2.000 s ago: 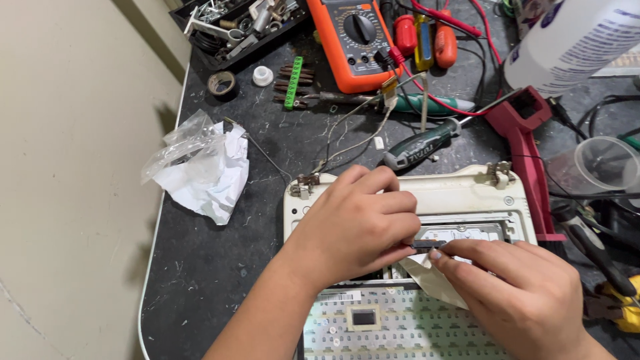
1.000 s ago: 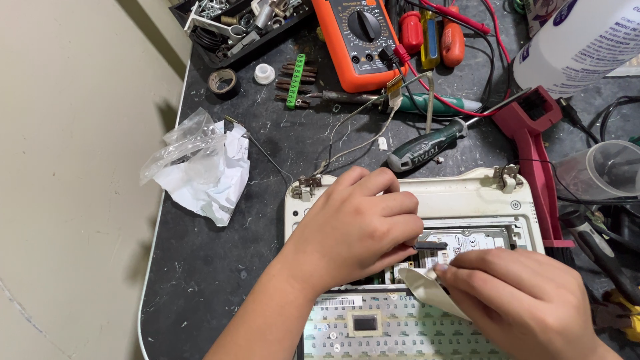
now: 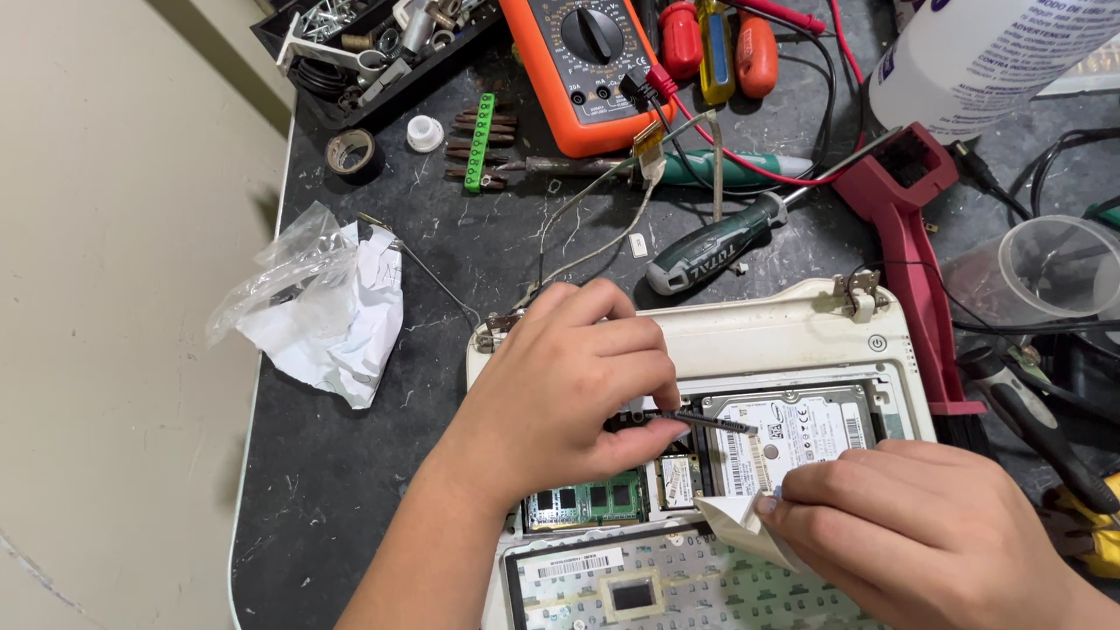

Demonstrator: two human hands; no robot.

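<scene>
Over an opened white laptop base (image 3: 744, 328), my left hand (image 3: 577, 385) pinches a thin dark strip-shaped part (image 3: 722, 423), whose free end points right above the hard drive (image 3: 818, 429). My right hand (image 3: 910, 534) grips a folded off-white sheet (image 3: 744, 525) between thumb and fingers, just below the drive. A green memory module (image 3: 595, 500) shows under my left wrist, with a small labelled card (image 3: 677, 481) beside it. The upturned keyboard (image 3: 656, 582) lies along the lower side of the base. What the strip's left end touches is hidden by my fingers.
Behind the laptop lie a green-and-grey screwdriver (image 3: 717, 245), a soldering iron (image 3: 726, 168) and an orange multimeter (image 3: 577, 79). Crumpled paper and plastic (image 3: 341, 306) lie left, near black tape (image 3: 353, 156). A red stand (image 3: 927, 262) and a clear cup (image 3: 1050, 271) are at the right.
The dark strip, earlier close between both hands, now shows a longer free end beyond my left fingers. My right hand has moved away from it, down and right, with the off-white sheet.
</scene>
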